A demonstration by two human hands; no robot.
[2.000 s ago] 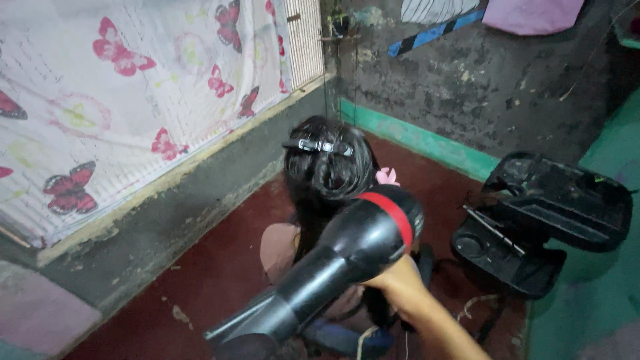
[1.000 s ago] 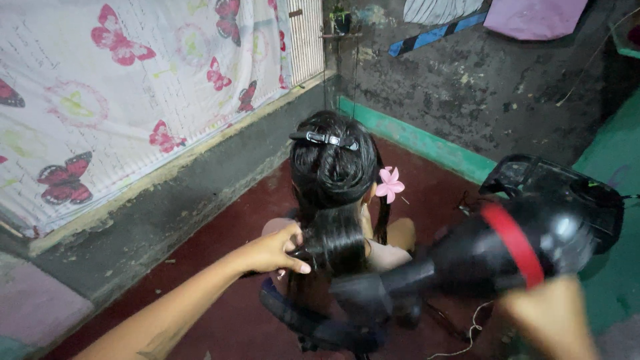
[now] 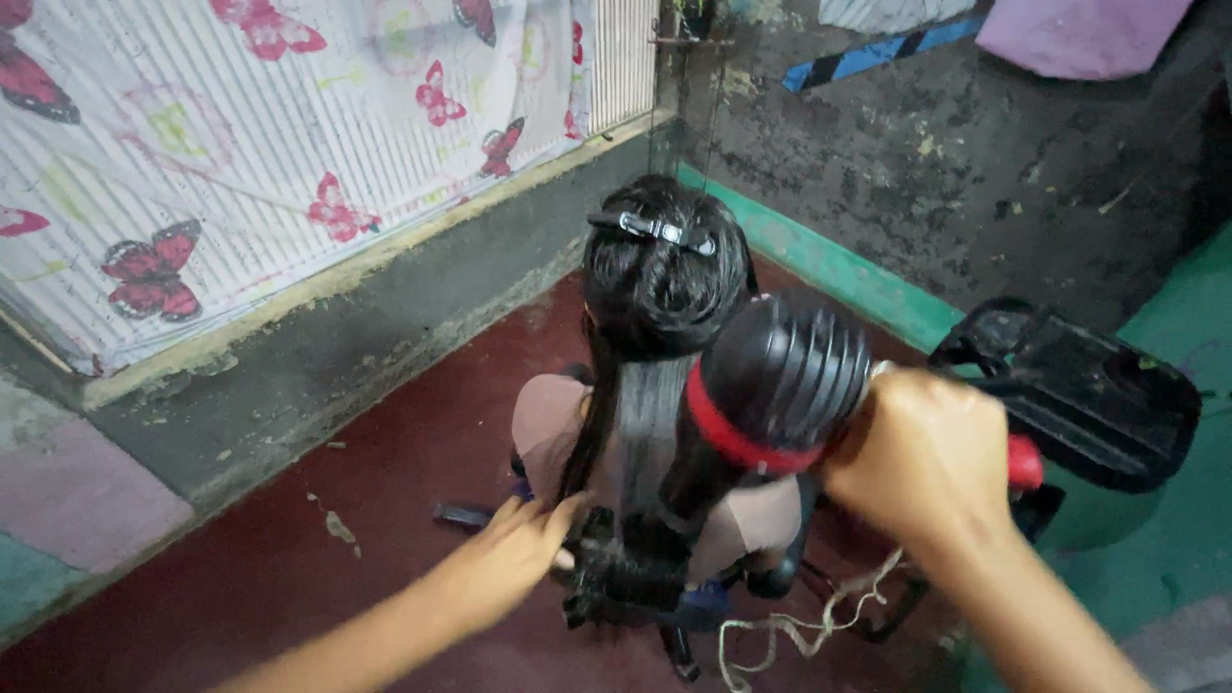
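A seated person is seen from behind, with long dark hair [image 3: 650,423] hanging down the back and the upper part gathered under a black hair clip [image 3: 659,231]. My right hand [image 3: 919,457] grips a black hair dryer with a red band [image 3: 775,385], its nozzle pointing down at the hair from the right. At the left edge of the lower hair is my left hand [image 3: 534,539], its fingers by the strands and a dark object [image 3: 630,568] that looks like a brush or part of the chair; which one is unclear. Whether the left fingers grip anything is hidden.
A black open case or tray [image 3: 1097,404] stands at the right. A pale cord [image 3: 799,635] hangs below the dryer. The butterfly-print curtain [image 3: 337,115] and a low grey wall [image 3: 318,346] are on the left, over a dark red floor [image 3: 241,587]. A dark patchy wall [image 3: 914,164] is behind.
The hair dryer has moved left from the right side, now over the person's back. My left hand has moved lower from the hair near the neck. The pink flower seen earlier is now hidden.
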